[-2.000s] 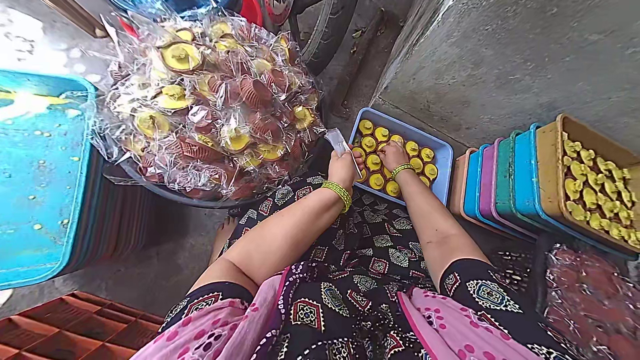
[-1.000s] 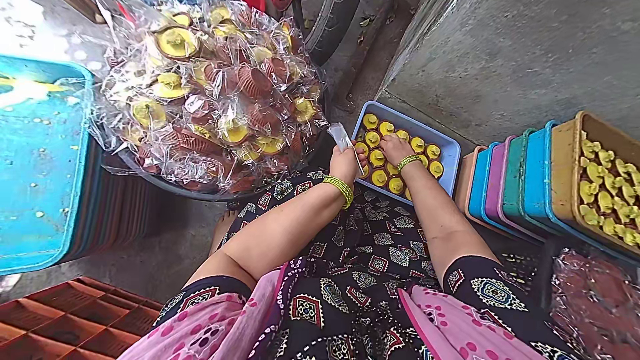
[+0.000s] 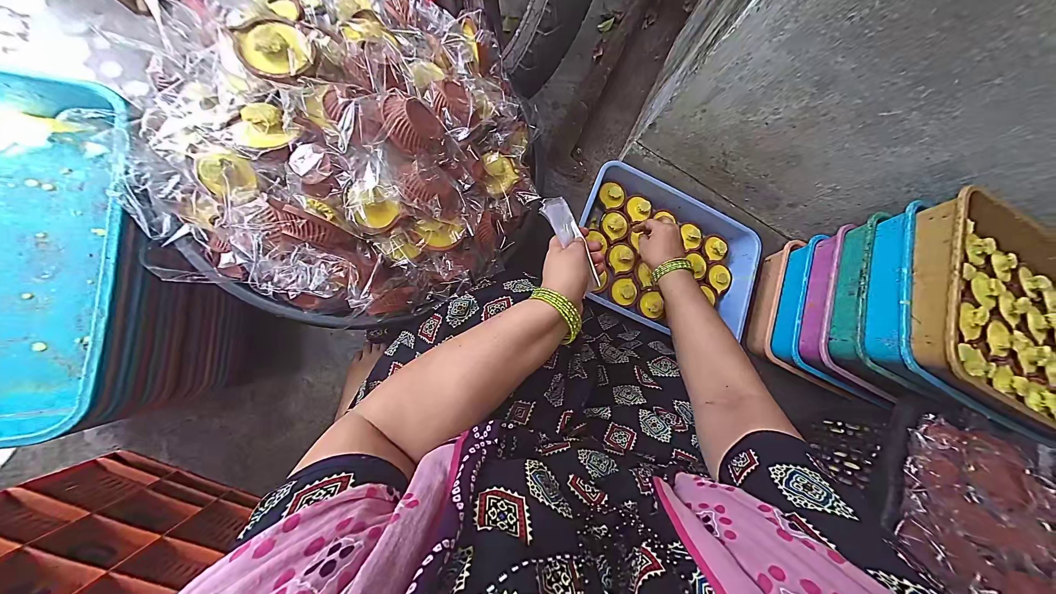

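A blue plastic tray (image 3: 747, 264) holds several round clay lamps (image 3: 624, 290) filled with yellow wax. Clear plastic bags (image 3: 561, 221) are gripped in my left hand (image 3: 569, 266), at the tray's left edge. My right hand (image 3: 662, 241) is over the lamps with its fingers bent down among them; whether it grips one cannot be told. Left of my hands, a large dark tub (image 3: 272, 309) is heaped with brown and yellow clay lamps (image 3: 412, 124) wrapped in clear plastic.
Stacked blue trays (image 3: 107, 247) stand at the left, above an orange crate (image 3: 124, 511). Coloured trays (image 3: 841, 289) lean in a row at the right, the last (image 3: 940, 264) holding yellow-topped pieces. A plastic-wrapped brown bundle (image 3: 973, 503) lies lower right. A grey wall (image 3: 866, 107) rises behind.
My right hand has shifted a little over the lamps in the tray. The left hand keeps hold of the plastic bags in about the same place.
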